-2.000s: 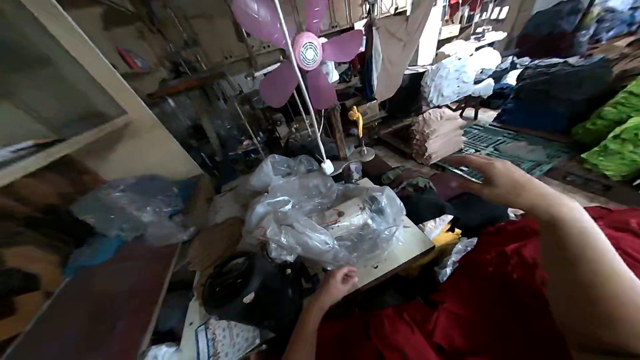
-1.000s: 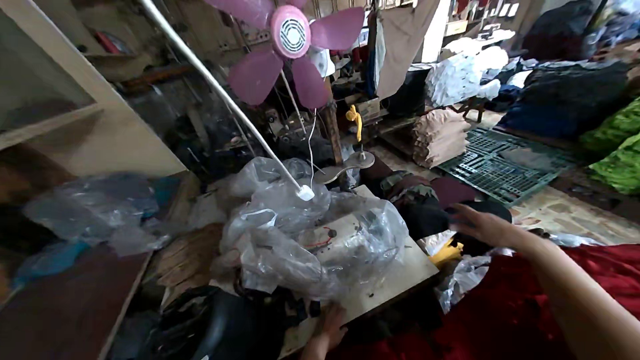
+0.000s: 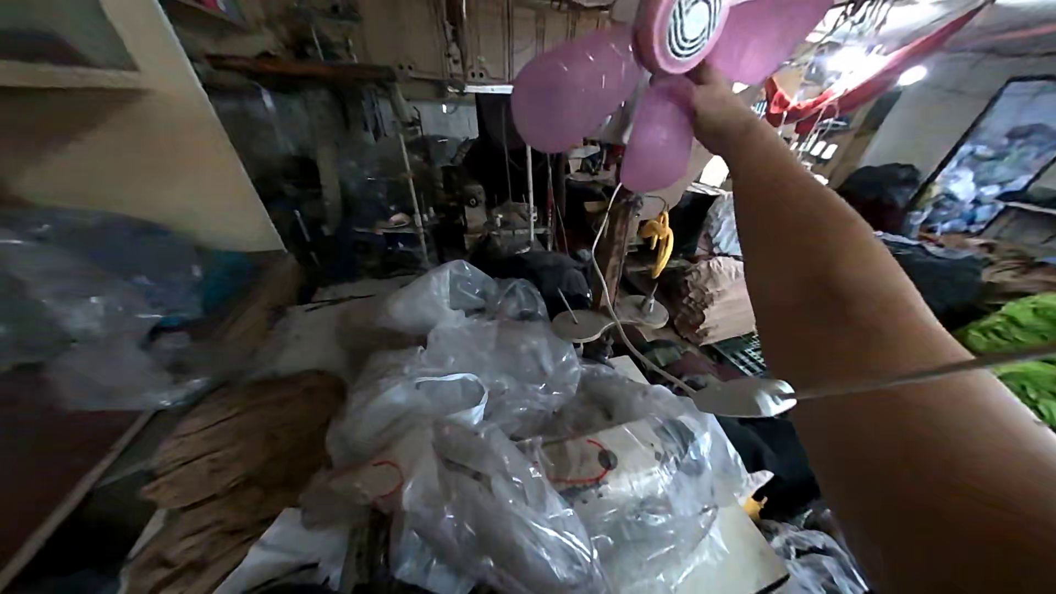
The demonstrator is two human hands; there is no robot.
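Observation:
Stretched up and forward, my right hand (image 3: 719, 109) is at the pink fan (image 3: 577, 89), behind its blades near the hub; its fingers are largely hidden, so the grip cannot be made out. A white cord with a pale plastic fitting (image 3: 742, 398) crosses in front of my right forearm. Below the fan, clear plastic (image 3: 503, 363) drapes over a sewing machine (image 3: 615, 458) on a pale tabletop (image 3: 726, 549). My left hand is out of the frame.
Brown cloth (image 3: 239, 462) lies left of the plastic. A shelf unit (image 3: 165, 157) stands at the left, with more plastic bags (image 3: 91, 289) below it. Behind the machine are a wooden post (image 3: 615, 247) and a yellow hanging item (image 3: 660, 243). Green bundles (image 3: 1011, 346) sit at the right.
My right hand has risen from over the dark cloth at the right to the fan. My left hand, earlier at the table's near edge, has left the view. The view has shifted.

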